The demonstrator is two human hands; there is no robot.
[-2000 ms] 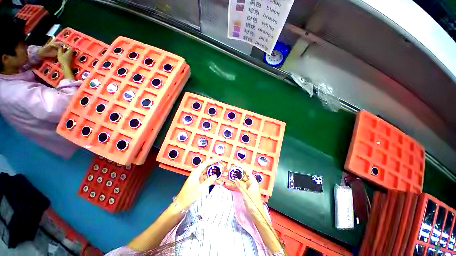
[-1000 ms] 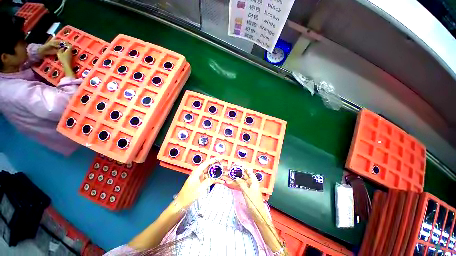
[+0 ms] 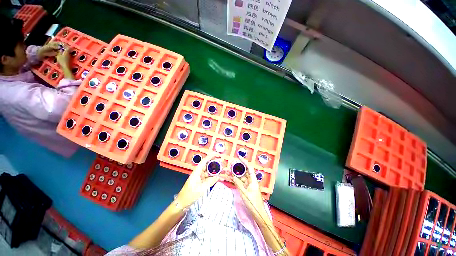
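Observation:
My left hand [image 3: 196, 183] holds a round disc [image 3: 214, 167] with a dark centre and pale ring. My right hand [image 3: 248, 186] holds a similar disc [image 3: 239, 169] beside it, the two a small gap apart. Both hands are over the front edge of an orange parts tray [image 3: 270, 143]. Most of its visible square pockets hold one disc each; two at the back right are empty. Some discs look whiter than others. My hands hide part of the tray's front row.
Stacked full orange trays [image 3: 172, 75] stand left, with a lower stack [image 3: 104, 182] below. A black patterned rectangle [image 3: 306, 179], a pale rectangular object [image 3: 345, 204], a nearly empty tray [image 3: 387, 145] and trays on edge [image 3: 392, 220] lie right. A person in pink [image 3: 40, 102] works at far left.
The two discs are tilted slightly differently in my fingers and show darker centres with less purple glare. My hands remain at nearly the same spot.

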